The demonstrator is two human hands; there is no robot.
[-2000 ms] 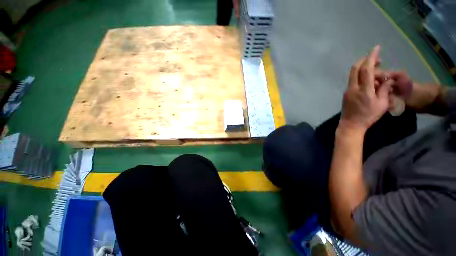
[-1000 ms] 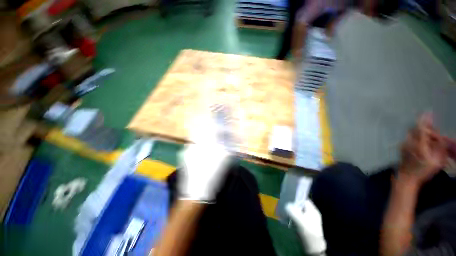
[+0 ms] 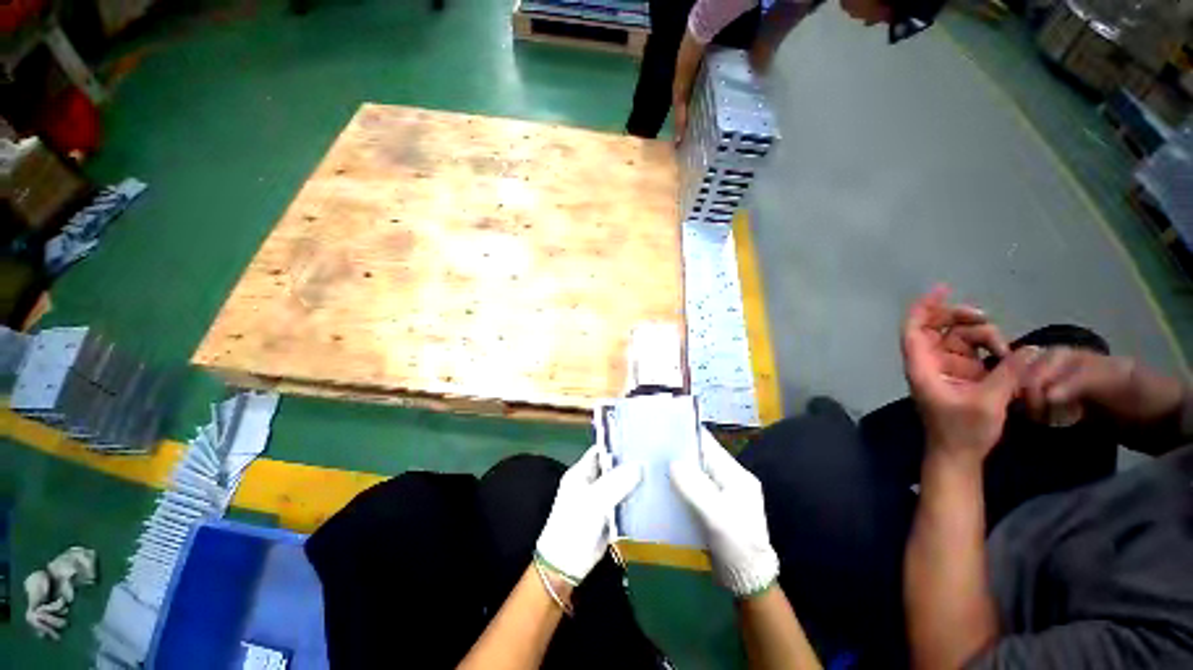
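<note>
My left hand [image 3: 584,513] and my right hand [image 3: 729,511], both in white knitted gloves, hold a pale flat metal plate [image 3: 654,458] between them by its two sides, with the thumbs on top. The plate is above the floor in front of my knees, at the pallet's front edge. Just beyond it a small stack of parts [image 3: 656,356] sits on the plywood-topped pallet [image 3: 445,262], partly hidden by the plate.
A tall stack [image 3: 727,138] stands at the pallet's right edge behind a long pale strip [image 3: 717,321]; a standing person holds it. A seated person in grey [image 3: 1086,563] is at right. A blue bin [image 3: 242,589], leaning parts [image 3: 190,491] and crumpled gloves [image 3: 59,589] are at left.
My gloved hands came into view, apart a second ago, and are now together on the plate. The view has shifted. The standing person's arms now show at the tall stack.
</note>
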